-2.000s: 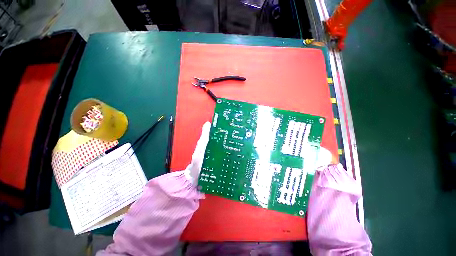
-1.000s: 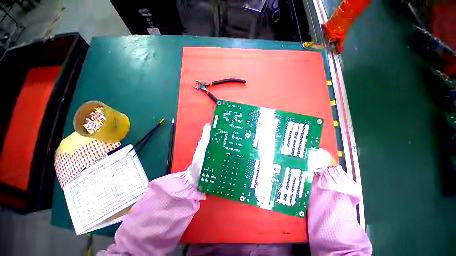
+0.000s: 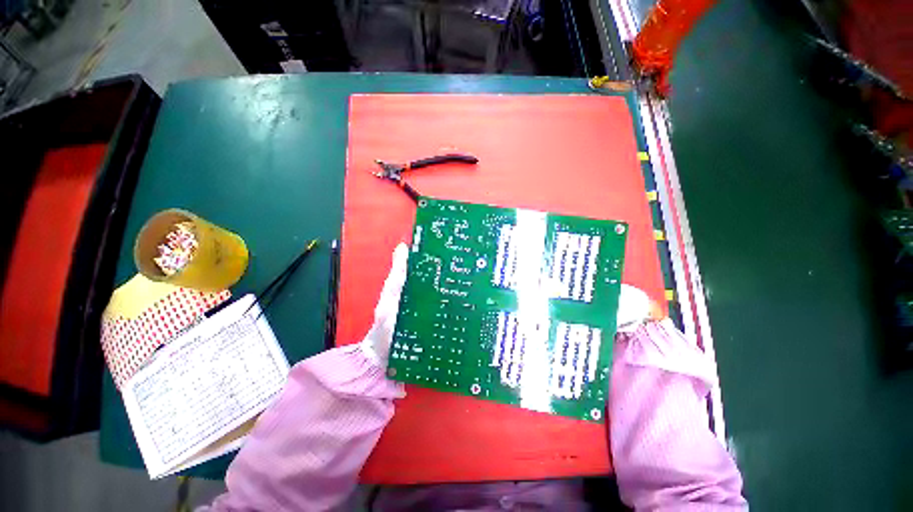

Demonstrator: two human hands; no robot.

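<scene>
A green circuit board (image 3: 455, 320) is held above the red mat (image 3: 491, 125), solder side up, with silvery stripe blocks and a bright band of glare down it. My left hand (image 3: 388, 308), in a white glove, grips its left edge. My right hand (image 3: 633, 308), also in a white glove, grips its right edge. The fingers of both hands are mostly hidden behind the board. Diagonal cutters (image 3: 392, 172) with black handles lie open on the mat beyond the board, one handle end meeting the board's top left corner in view.
A yellow cup (image 3: 225, 262) with small red-and-white pieces, a sticker sheet (image 3: 130, 325), a printed record sheet (image 3: 210, 385) and tweezers (image 3: 290, 270) lie left. A dark stick (image 3: 333, 290) is at the mat's left edge. A black tray (image 3: 125, 150) is far left, a conveyor (image 3: 771, 250) right.
The view has shifted slightly. The board is tilted a little differently, and the glare band on it has become narrower and straighter. Both hands keep their hold on its sides.
</scene>
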